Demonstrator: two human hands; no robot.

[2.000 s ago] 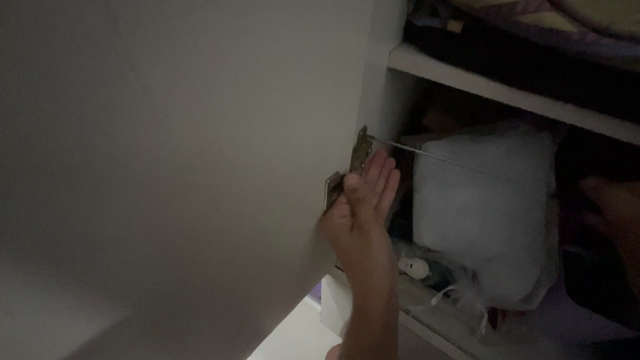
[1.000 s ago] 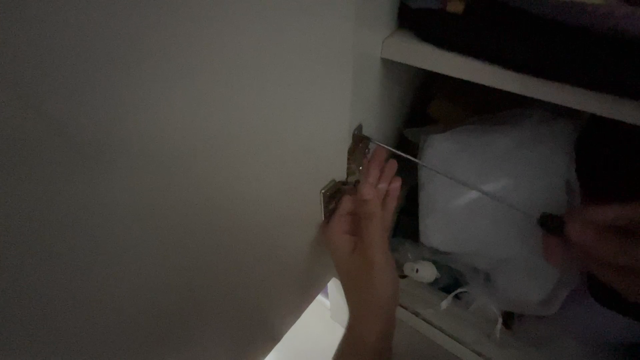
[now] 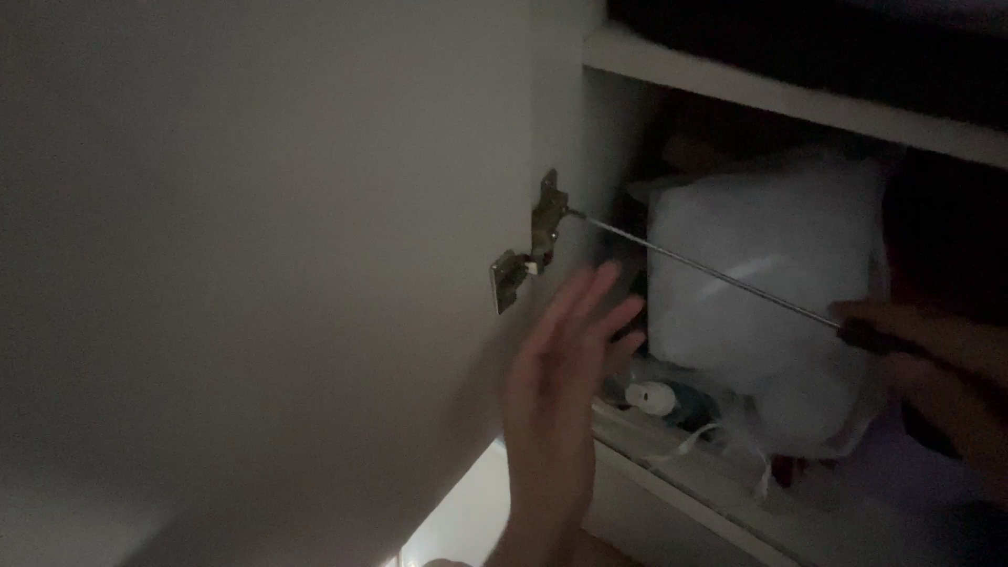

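A metal cabinet hinge [image 3: 549,220] is fixed to the inner side panel of a cabinet, and its cup part [image 3: 508,279] lies at the white door. My right hand [image 3: 937,354], at the right edge, holds the dark handle of a long-shafted screwdriver [image 3: 732,282]. The screwdriver's tip meets the upper part of the hinge. Just below the hinge, my left hand [image 3: 563,370] is raised with fingers spread and holds nothing.
The large white door [image 3: 276,236] fills the left. A white shelf [image 3: 787,94] crosses the upper right. Under it lie a white bundle in clear plastic [image 3: 764,276], a bottle with a white cap [image 3: 652,398] and a thin white strap [image 3: 693,442].
My left hand has come away from the hinge and moved down, leaving the hinge uncovered. My right hand and the screwdriver's handle show more plainly than two seconds ago.
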